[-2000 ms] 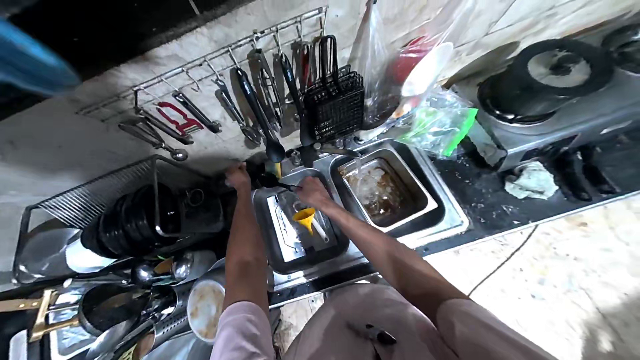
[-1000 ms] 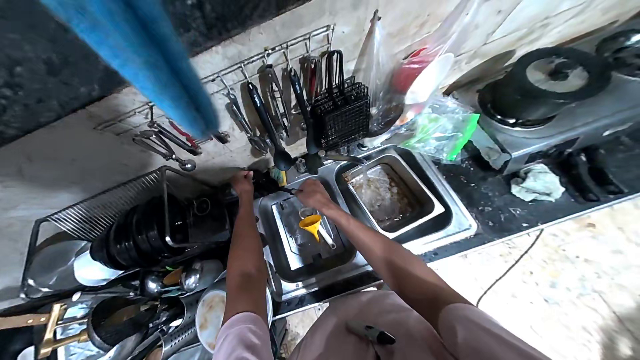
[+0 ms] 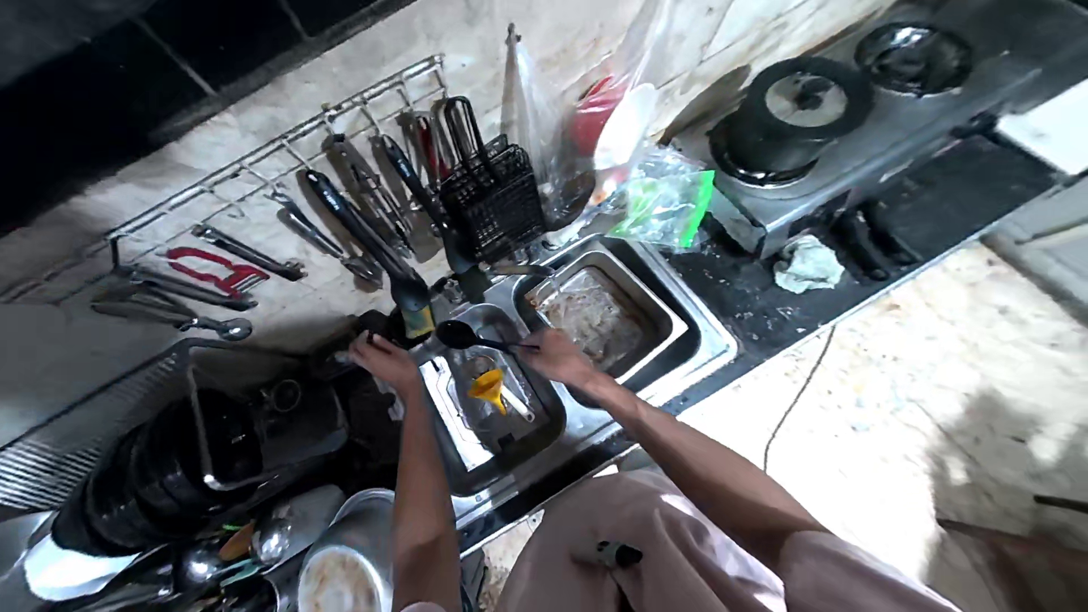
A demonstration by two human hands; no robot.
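Observation:
My right hand [image 3: 554,355] holds the handle of a black ladle [image 3: 459,335] over the left sink basin [image 3: 552,416]. My left hand [image 3: 382,360] is at dark items behind the basin's left corner; whether it grips one of them is unclear. A yellow funnel [image 3: 488,388] and a white-handled utensil [image 3: 517,403] lie in the left basin. The right basin holds a metal tray [image 3: 671,340] with cloudy water and brown residue in it. A bottle with a yellow-green label [image 3: 417,321] stands behind the left basin, close to the faucet [image 3: 520,269].
Utensils and a black wire grill basket [image 3: 493,200] hang from a wall rail [image 3: 280,153]. Black dishes fill a rack [image 3: 197,416] at left, with pots and spoons below. At right are a stove [image 3: 816,187] with a black pot [image 3: 786,127], a crumpled cloth [image 3: 807,264] and a plastic bag [image 3: 667,200].
The black ladle in my right hand now shows plainly over the left basin. The blue thing at the upper left is out of view. The view has shifted.

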